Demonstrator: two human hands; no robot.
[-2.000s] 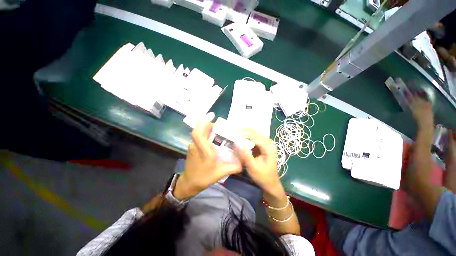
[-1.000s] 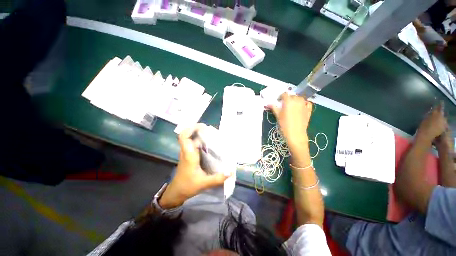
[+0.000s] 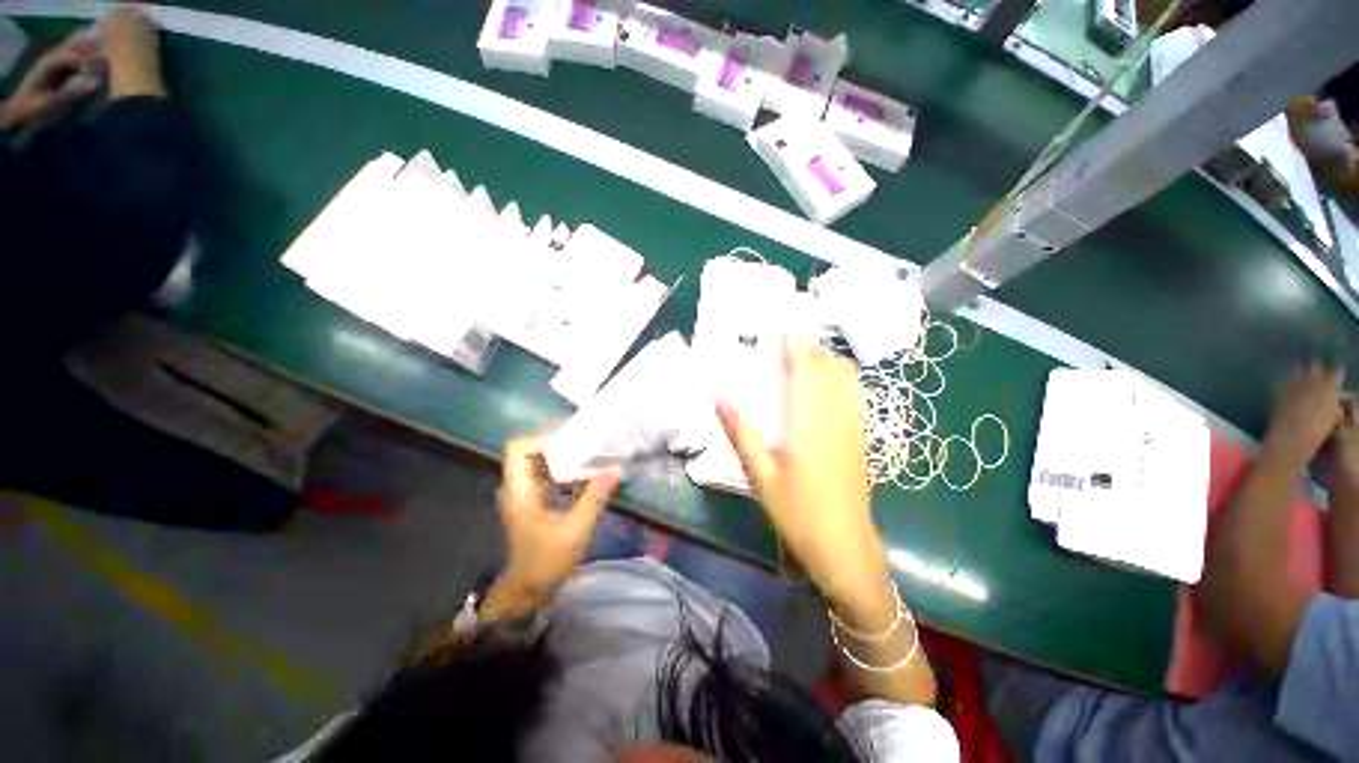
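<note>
My left hand [image 3: 549,522] grips the lower left end of a white carton [image 3: 623,415], held tilted over the bench's front edge. My right hand [image 3: 812,455] is blurred, over the lower part of the pile of flat carton blanks [image 3: 741,298], just right of the held carton. Its thumb and fingers look apart, but I cannot tell whether it holds anything. The row of erected cartons [image 3: 447,261], with pointed flaps, stands to the left. A low stack of small white inserts [image 3: 872,310] lies by the grey post.
Rubber bands [image 3: 909,425] lie tangled right of my right hand. Purple-panel cartons [image 3: 812,161] lie beyond the white stripe [image 3: 596,146]. A grey post [image 3: 1088,164] rises at the right. Another blank stack [image 3: 1125,477] lies beside the red mat [image 3: 1215,596]. Other people's hands show at far left and right.
My right hand has left the small inserts by the post and come back towards me over the blanks. My left hand has turned the carton lower. Another person's hands have appeared at far left.
</note>
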